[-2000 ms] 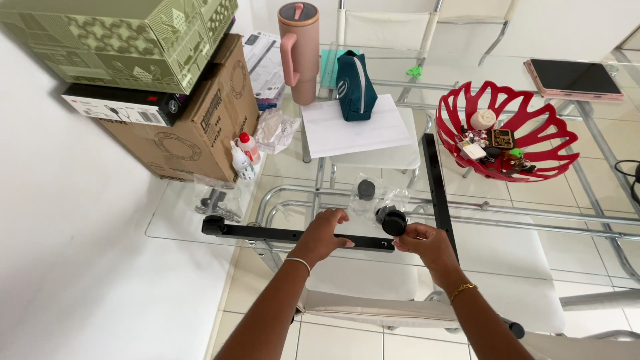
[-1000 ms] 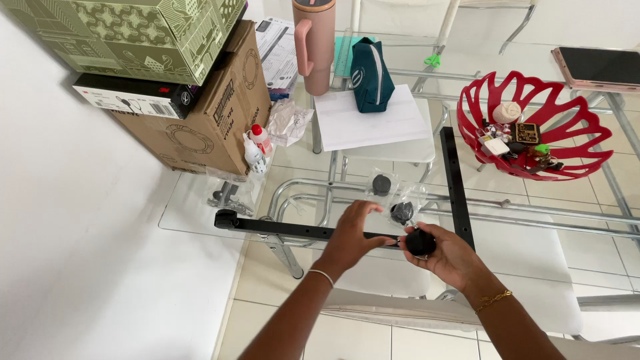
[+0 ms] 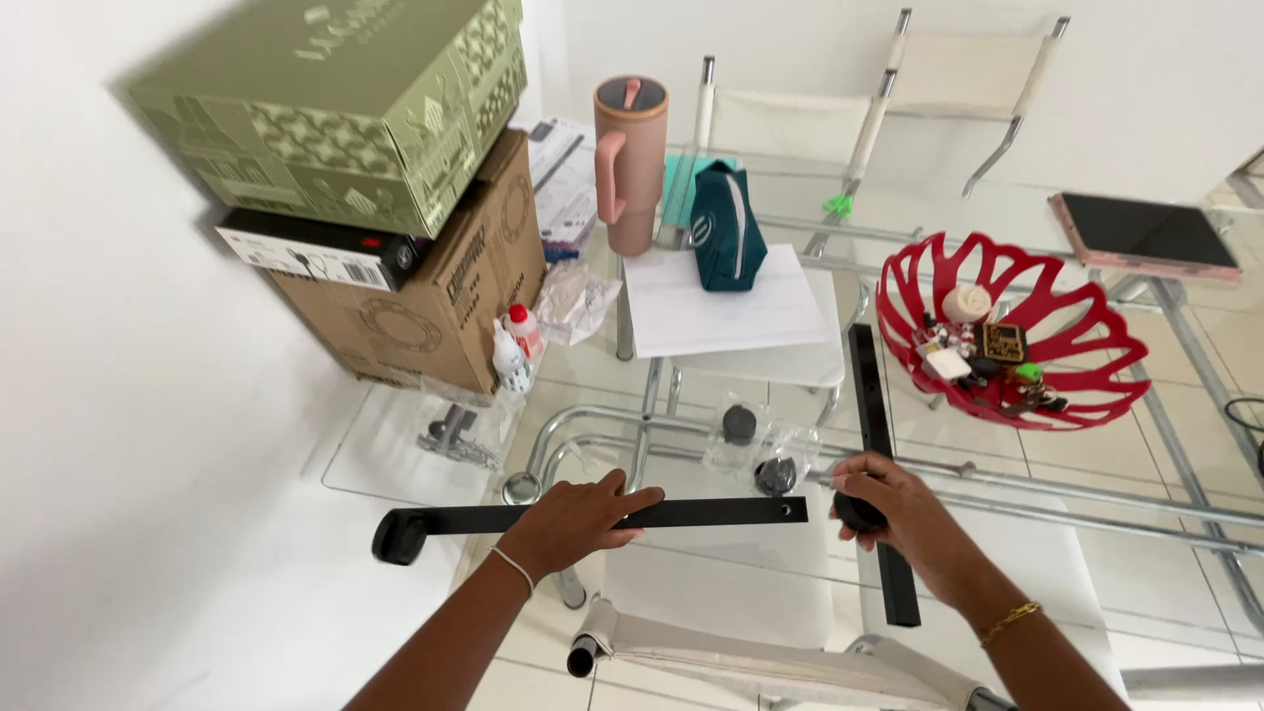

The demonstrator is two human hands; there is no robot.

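My left hand (image 3: 585, 521) grips the middle of a black metal bar (image 3: 711, 512) lying crosswise, with a black rounded fitting (image 3: 399, 536) on its left end and a hole near its right end. Held in the fingers of my right hand (image 3: 894, 509) is a round black caster-like part (image 3: 857, 512), just right of that end. A second black bar (image 3: 897, 585) runs lengthwise beneath my right hand. Two more black round parts, one in a clear plastic bag (image 3: 739, 425) and one in another bag (image 3: 777, 472), lie between the hands on the glass table.
At left, a green box (image 3: 296, 109) sits above a cardboard box (image 3: 425, 326); small bottles (image 3: 512, 357) and bagged metal hardware (image 3: 456, 439) are nearby. Behind are a pink tumbler (image 3: 632, 168), teal pouch (image 3: 728, 232) and paper (image 3: 731, 316). A red basket (image 3: 1086, 365) and tablet (image 3: 1145, 232) are at right.
My left hand has moved left along the bar. My right hand, still holding the black part, is now apart from the bar's right end. The view has shifted.
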